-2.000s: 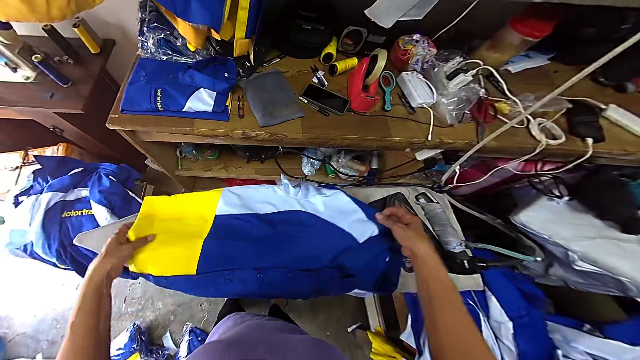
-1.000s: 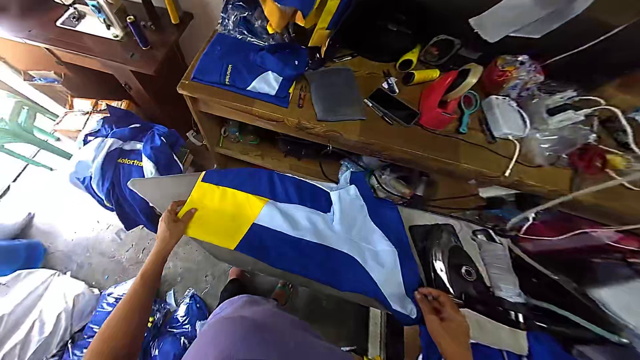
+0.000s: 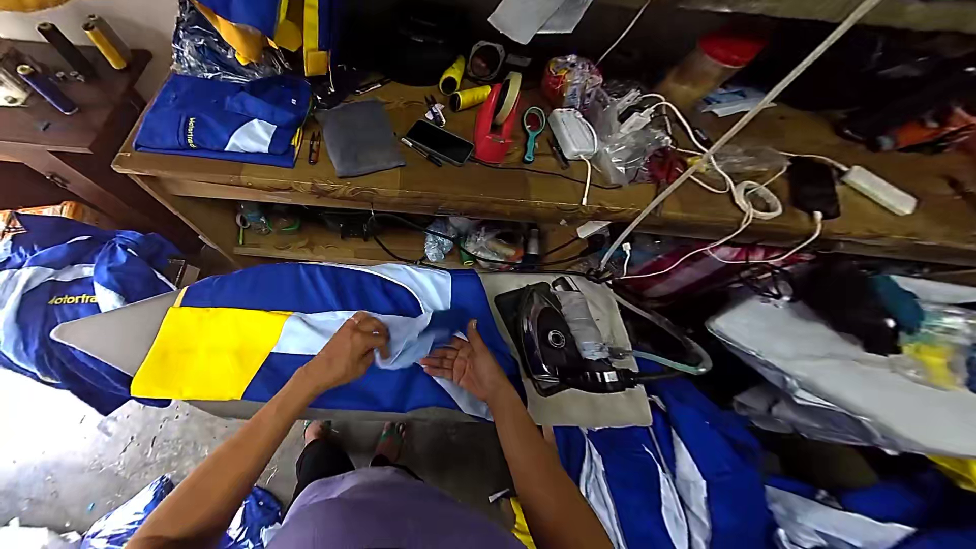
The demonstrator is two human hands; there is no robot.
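Observation:
A blue, light-blue and yellow garment lies spread along an ironing board, whose grey pointed end shows at the left. My left hand pinches a light-blue part of the cloth between thumb and fingers, lifting it a little; the fabric there is blurred. Just right of it, my right hand is palm up with fingers spread, at the edge of the raised cloth. Whether it holds any cloth cannot be told. A black steam iron rests on the board's right end, to the right of my right hand.
Behind the board runs a wooden bench with a folded blue garment, a phone, a red tape dispenser and white cables. Blue garments are heaped at the left; more cloth hangs at the right.
Both hands have left the garment's ends and come together over its middle. My left hand has let go of the yellow part and now grips light-blue cloth. The view has swung back right.

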